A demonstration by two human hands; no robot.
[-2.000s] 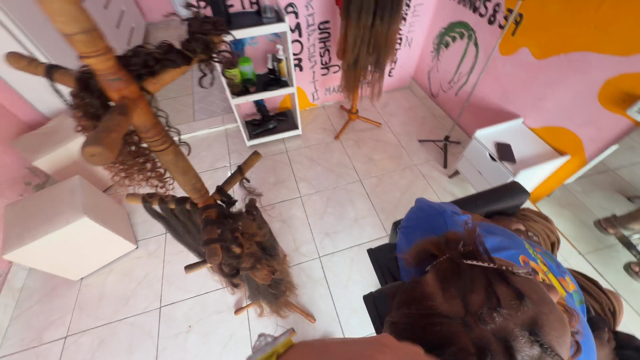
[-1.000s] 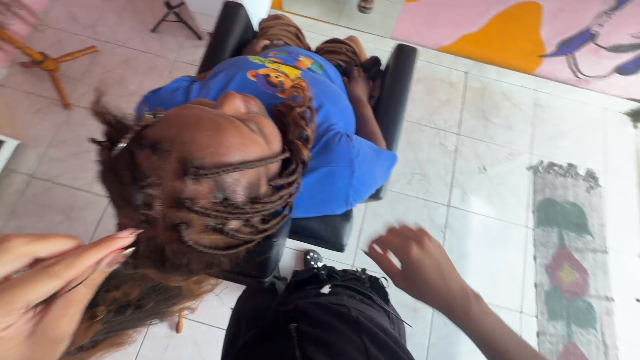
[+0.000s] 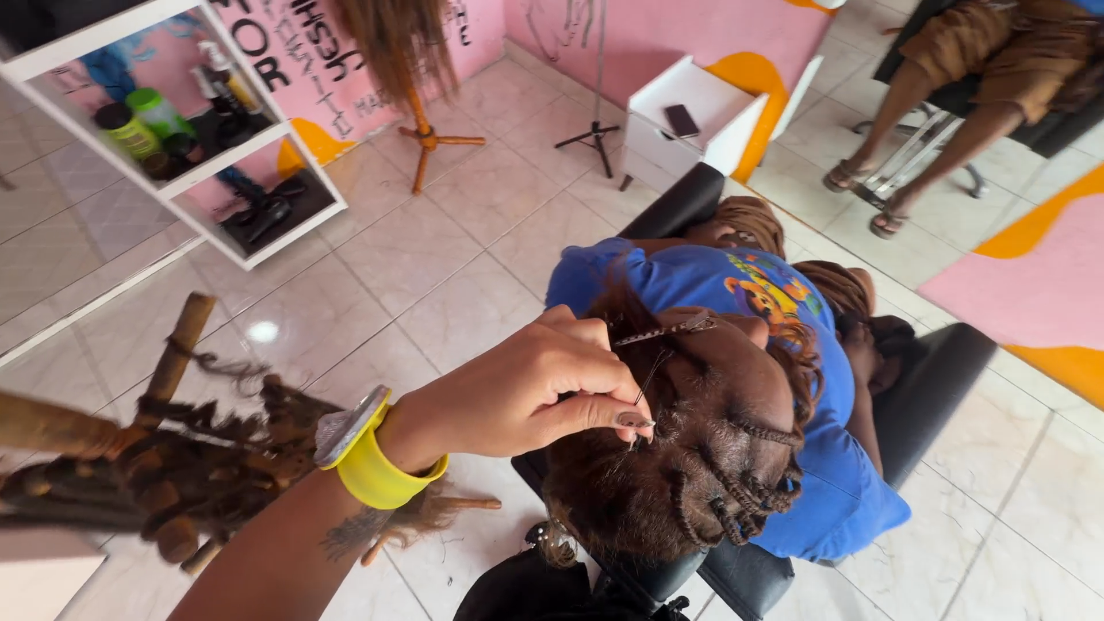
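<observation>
My left hand (image 3: 573, 388), with a yellow wristband watch (image 3: 371, 457), reaches in from the lower left. Its thumb and fingertips are pinched together at the scalp of a seated person (image 3: 703, 431), on a few thin dark strands (image 3: 653, 375). Beside my fingers, a patterned metallic hair clip (image 3: 668, 329) lies in loose brown hair. Several thin braids (image 3: 733, 487) cover the far right part of the head, and undone hair (image 3: 595, 500) spreads toward the lower left. My right hand is out of the frame.
A wooden stand with hair bundles (image 3: 155, 466) stands at the left. Behind are a white shelf with bottles (image 3: 315, 185), a wooden tripod with hanging hair (image 3: 423, 134) and a white cabinet (image 3: 660, 129) bearing a phone (image 3: 681, 121). The black chair's armrest (image 3: 940, 397) borders the seated person.
My left hand, beside the head a second ago, now touches the hair at the scalp. My right hand, seen then at the other side, has left the frame. The view has swung strongly.
</observation>
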